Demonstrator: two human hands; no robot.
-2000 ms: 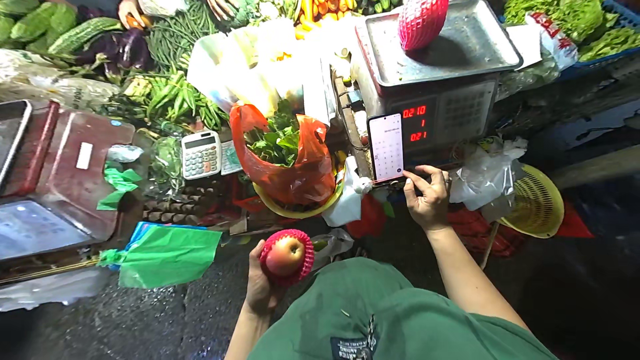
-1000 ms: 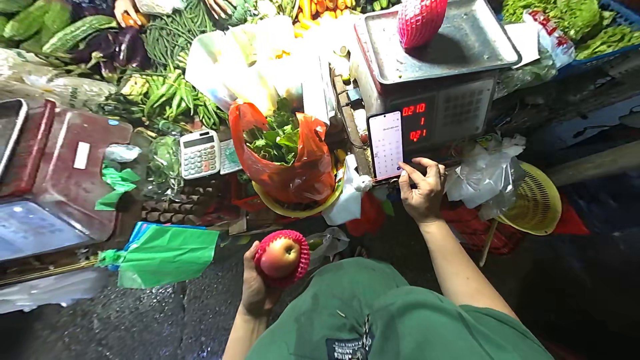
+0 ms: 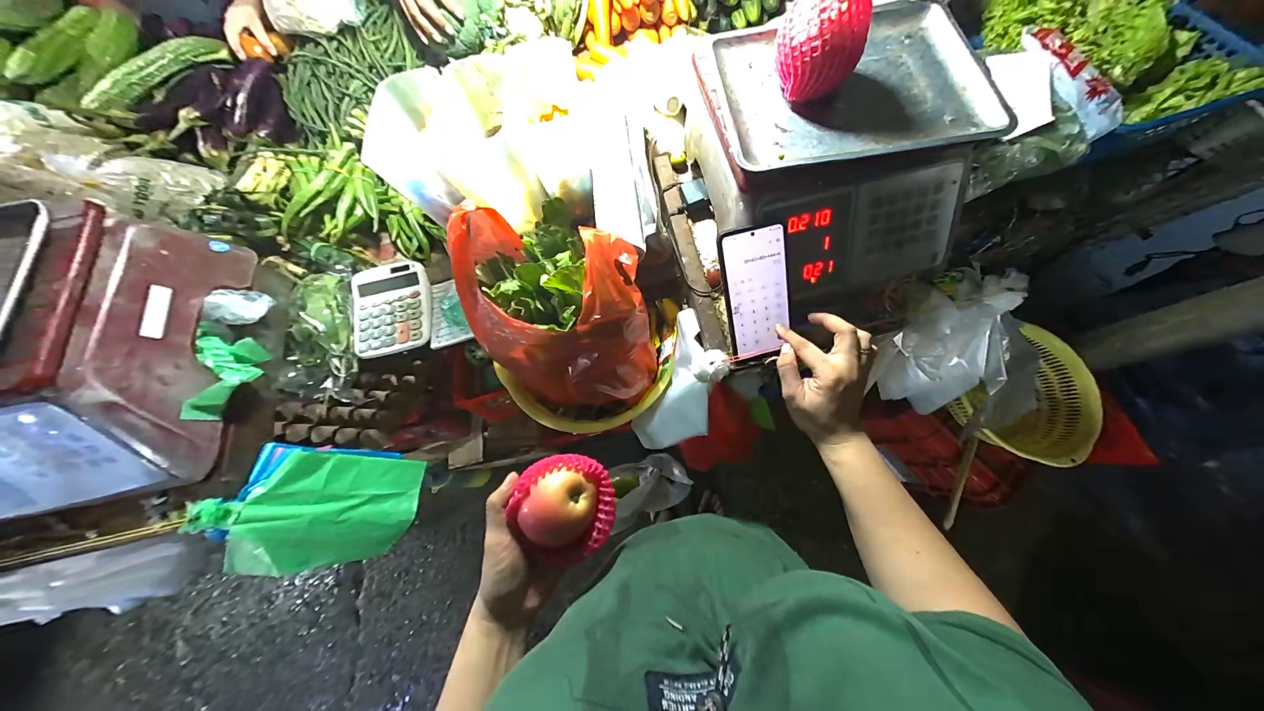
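An apple (image 3: 558,507) in a pink foam net rests in my left hand (image 3: 509,563), low in front of my green shirt. With bent fingers, my right hand (image 3: 828,380) touches the lower screen of a smartphone (image 3: 756,286), which shows a calculator keypad. The phone stands against the front of a digital scale (image 3: 859,217) with lit red digits. On the scale's metal tray (image 3: 918,109) sits a fruit in a pink foam net (image 3: 822,44). Left of the phone, a red plastic bag (image 3: 583,346) of leafy greens (image 3: 546,272) sits in a yellow basket (image 3: 592,425).
A white desk calculator (image 3: 391,308) lies left of the red bag. Green plastic bags (image 3: 321,509) hang beside a second scale (image 3: 148,355). A yellow basket (image 3: 1071,395) is at the right. Vegetables cover the back, where another person's hands (image 3: 247,25) show, one on an orange item.
My right hand has moved slightly up and left, its fingers now on the phone screen rather than by its lower right corner. My left hand still holds the apple.
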